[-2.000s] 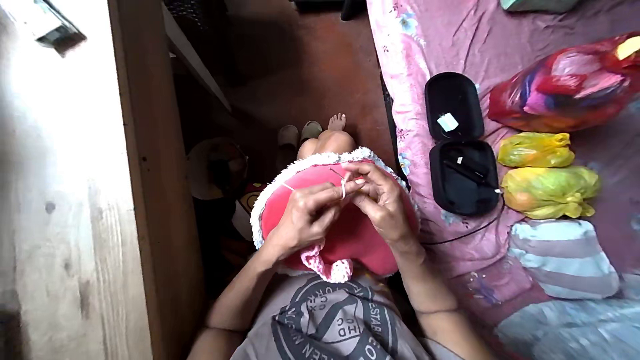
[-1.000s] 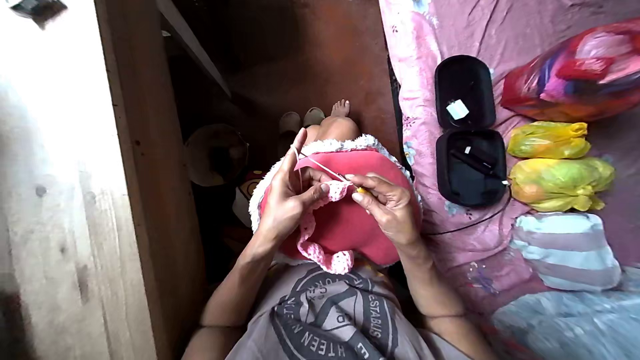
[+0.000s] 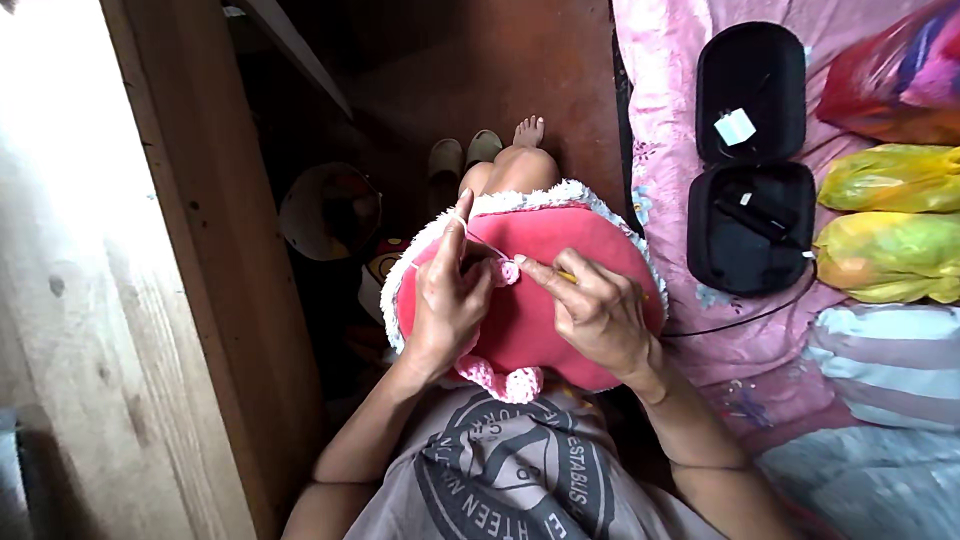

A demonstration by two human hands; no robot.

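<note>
A red cushion with a fluffy white edge (image 3: pixel 555 315) lies on my lap. My left hand (image 3: pixel 452 296) pinches a pink crocheted strip (image 3: pixel 519 384), whose lower end curls on the cushion near my shirt. White yarn runs over the raised left index finger and across to the worked end of the strip. My right hand (image 3: pixel 600 311) grips a crochet hook with a yellow handle (image 3: pixel 568 277); its tip is at the strip's worked end, partly hidden by the fingers.
At left stands a wooden table (image 3: pixel 67 300). On the pink floral sheet (image 3: pixel 667 45) at right lie an open black case (image 3: pixel 750 281) with a white adapter (image 3: pixel 734 127), yellow plastic bags (image 3: pixel 892 180), a red bag (image 3: pixel 892 90) and a striped folded cloth (image 3: pixel 892 367). Slippers (image 3: pixel 446 158) rest on the floor.
The hands were close together two seconds ago and are now apart, with the left index finger raised and yarn stretched from it. The right hand still has the hook.
</note>
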